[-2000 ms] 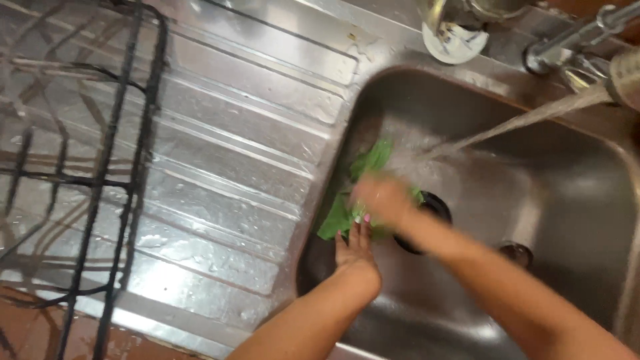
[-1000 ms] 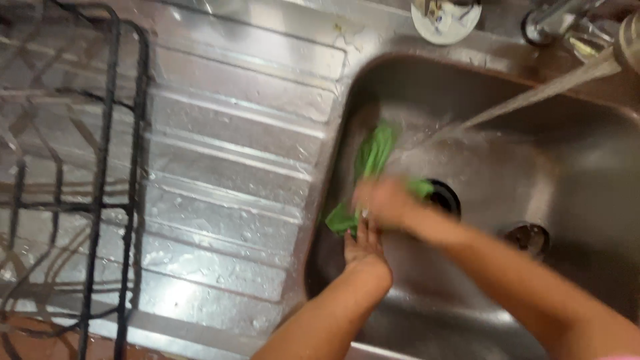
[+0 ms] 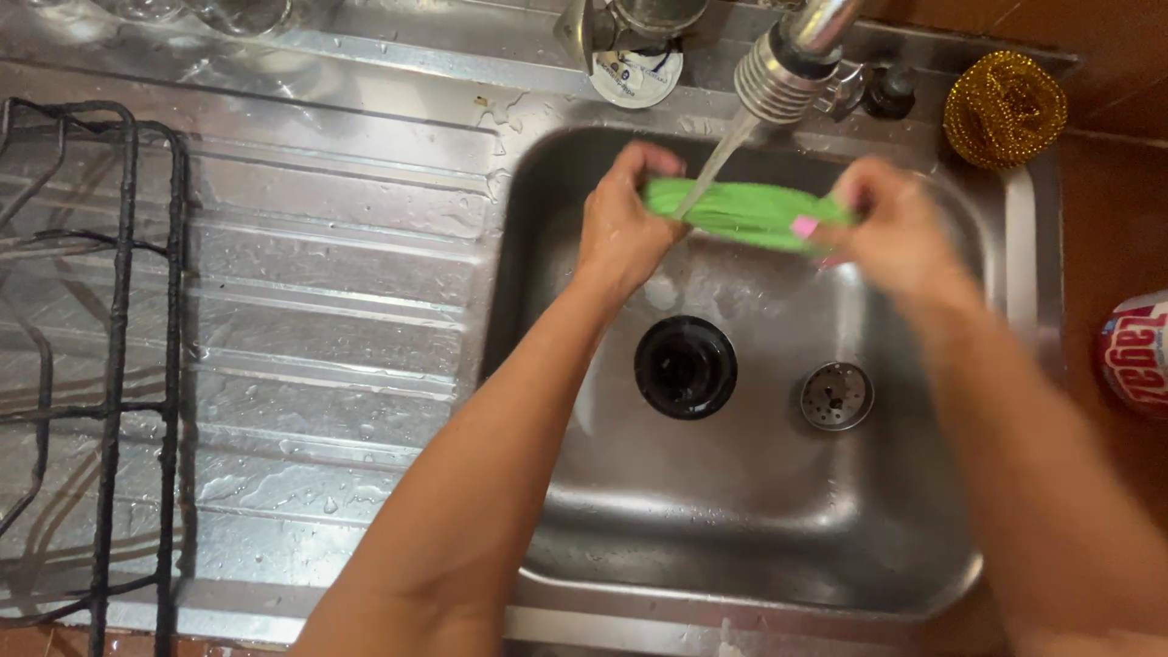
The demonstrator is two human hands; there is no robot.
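Note:
A green cloth point(image 3: 748, 212) is stretched between my two hands over the upper part of the steel sink point(image 3: 748, 584). My left hand point(image 3: 630, 219) grips its left end, while my right hand point(image 3: 890, 228), somewhat blurred, holds the right end. Water from the faucet point(image 3: 787, 78) runs onto the cloth near my left hand. Below the cloth, the black drain point(image 3: 686, 367) is uncovered, and a round metal strainer point(image 3: 837, 396) lies on the basin floor to its right.
Black metal stove grates point(image 3: 119, 365) rest on the ribbed drainboard point(image 3: 328, 356) at left. A golden scouring pad point(image 3: 1005, 109) sits at the sink's back right corner. A round white lid point(image 3: 639, 75) lies behind the basin; a red and white container point(image 3: 1136, 354) is at far right.
Both hands have moved from the basin's left side to beneath the faucet, with the cloth now stretched between them. Earlier it was bunched against the left wall. The view has shifted.

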